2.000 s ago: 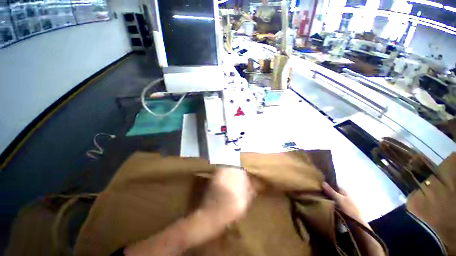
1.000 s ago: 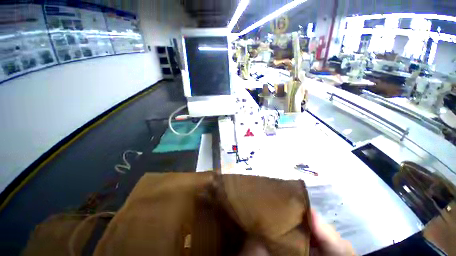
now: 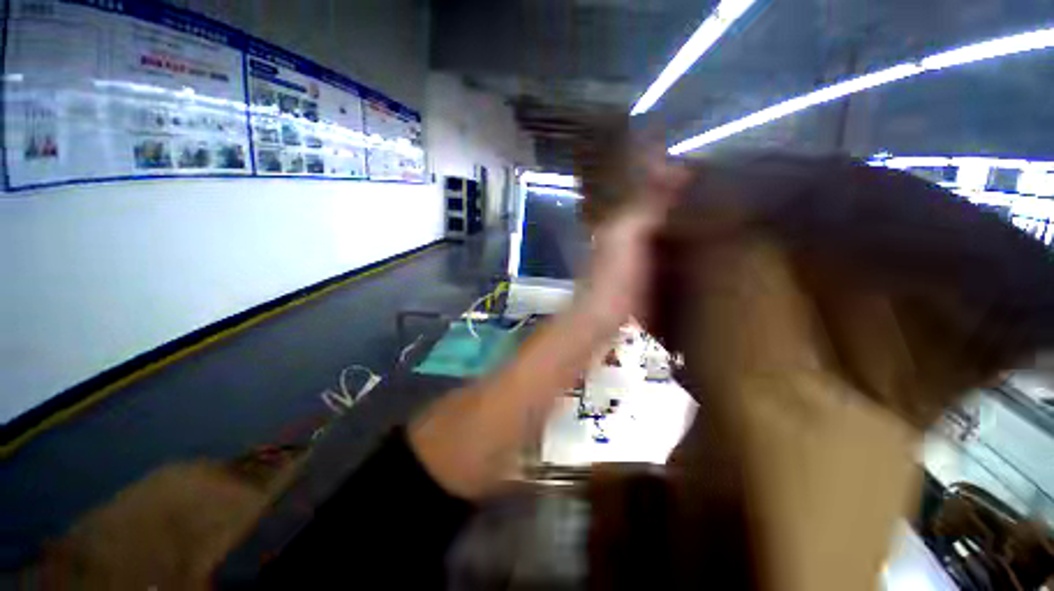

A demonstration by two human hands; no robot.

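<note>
My left hand [image 3: 633, 248] is raised at the upper middle, blurred, with its bare forearm reaching up from a black sleeve at the lower left. It grips the edge of a brown bag [image 3: 826, 444], which is lifted and fills the right middle, strongly blurred. A dark brown part spreads to the upper right and a lighter tan part hangs below. My right hand is not visible. The white sewing machine [image 3: 607, 387] shows partly between my forearm and the bag; its needle area is small and unclear.
A dark-screened monitor [image 3: 549, 237] stands behind the machine. Green cloth [image 3: 466, 349] lies to the left, with a white cord [image 3: 350, 389] near it. Brown material [image 3: 173, 525] is at the lower left and a brown pile [image 3: 982, 537] at the lower right. A white wall runs along the left.
The brown bag has been lifted from the front of the machine up to the right. My left hand has risen with it. The view has tilted up, and my right hand has left sight.
</note>
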